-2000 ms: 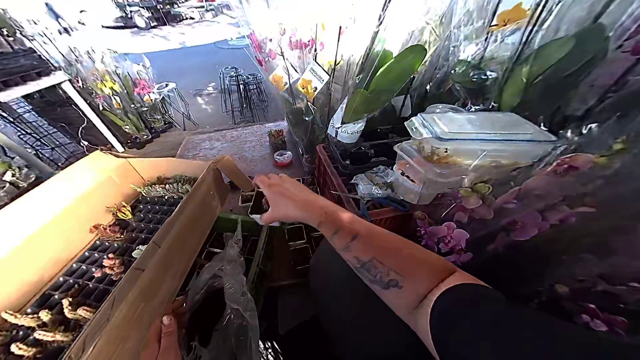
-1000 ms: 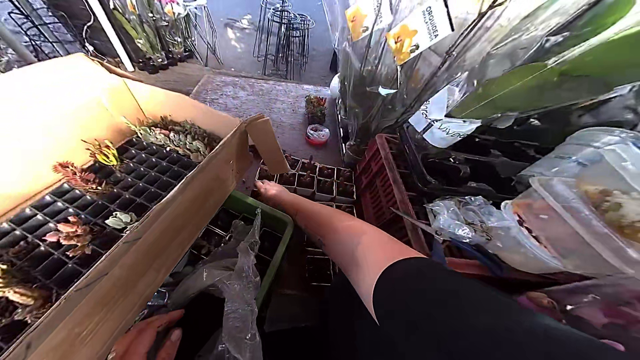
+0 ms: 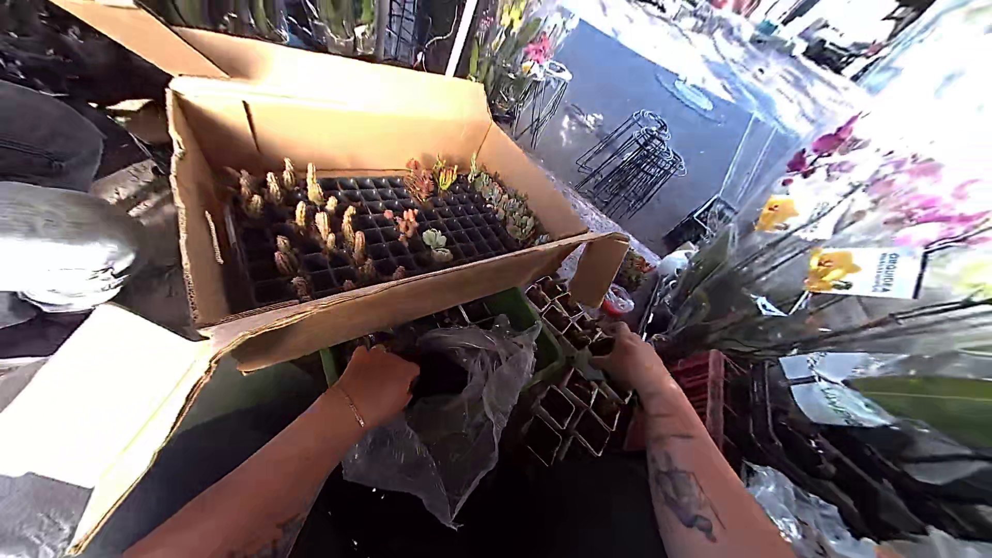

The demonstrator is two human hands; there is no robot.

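Note:
My left hand (image 3: pixel 378 385), its fingers curled, is at the left side of an open clear plastic bag (image 3: pixel 484 395) with dark contents. Whether it pinches the bag or something inside cannot be seen. My right hand (image 3: pixel 625 358) reaches to the small square pots (image 3: pixel 559 310), its fingertips at a pot's rim and partly hidden. More square pots (image 3: pixel 570 415) stand nearer to me. Behind the bag lies a green plastic crate (image 3: pixel 521 310). Beyond my left hand a cardboard box (image 3: pixel 349 116) holds a black cell tray (image 3: pixel 372 201) with small cacti (image 3: pixel 314 186) and succulents (image 3: pixel 504 203).
A cardboard flap (image 3: pixel 601 267) sticks out above the pots. A red plastic crate (image 3: pixel 701 391) stands right of my right forearm, with wrapped orchids (image 3: pixel 845 271) beyond. A small round red container (image 3: pixel 618 299) sits behind my right hand. Wire stands (image 3: pixel 632 167) are on the ground farther off.
My left hand, low beside the box wall and bag before, is now raised at the bag's left side. My right hand stays among the pots. The view has swung left, showing more of the box.

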